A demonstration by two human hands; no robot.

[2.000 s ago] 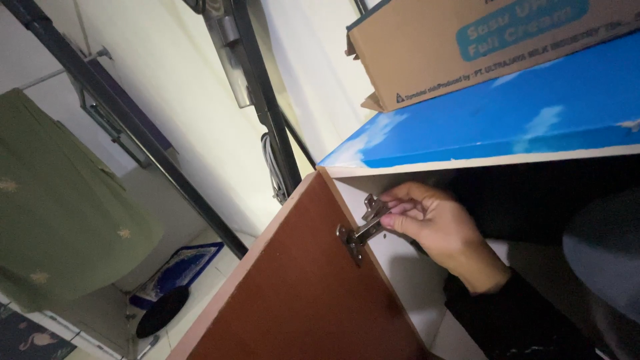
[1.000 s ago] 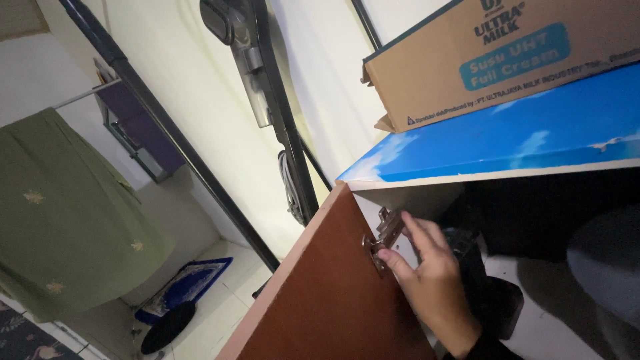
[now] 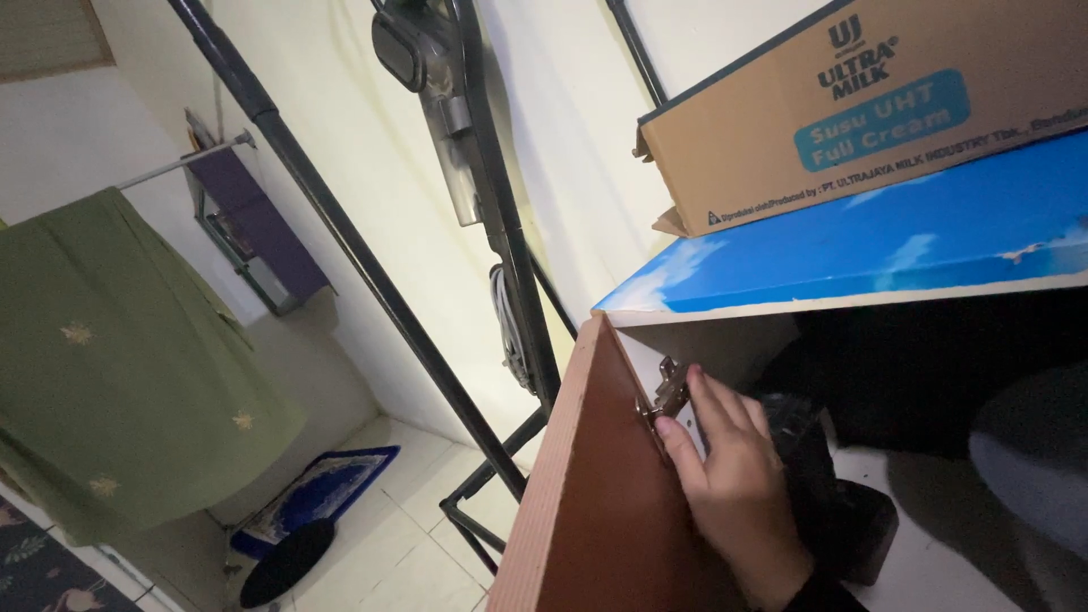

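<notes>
My right hand (image 3: 735, 476) reaches in from the lower right, in a dark sleeve. Its thumb and index finger hold a metal cabinet hinge (image 3: 671, 391) between them. This hinge sits at the inner face of a reddish-brown cabinet door (image 3: 612, 510), close to the white side panel of the cabinet. Small dark holes show in that panel beside the fingers. Behind the hand, inside the cabinet, is a black object (image 3: 850, 518), partly hidden and too dark to name. My left hand is out of view.
A cardboard milk carton box (image 3: 748, 170) stands on the blue cabinet top (image 3: 765, 268). Left of the door are a black metal pole (image 3: 374, 280) and an upright vacuum cleaner (image 3: 455, 119). Further left hang a green cloth (image 3: 127, 365) and, below, a blue mat (image 3: 374, 467) on floor tiles.
My right hand has shifted its hold on the hinge; its fingers now point up and the forearm comes from lower down. The black object, not visible at first, shows behind the hand.
</notes>
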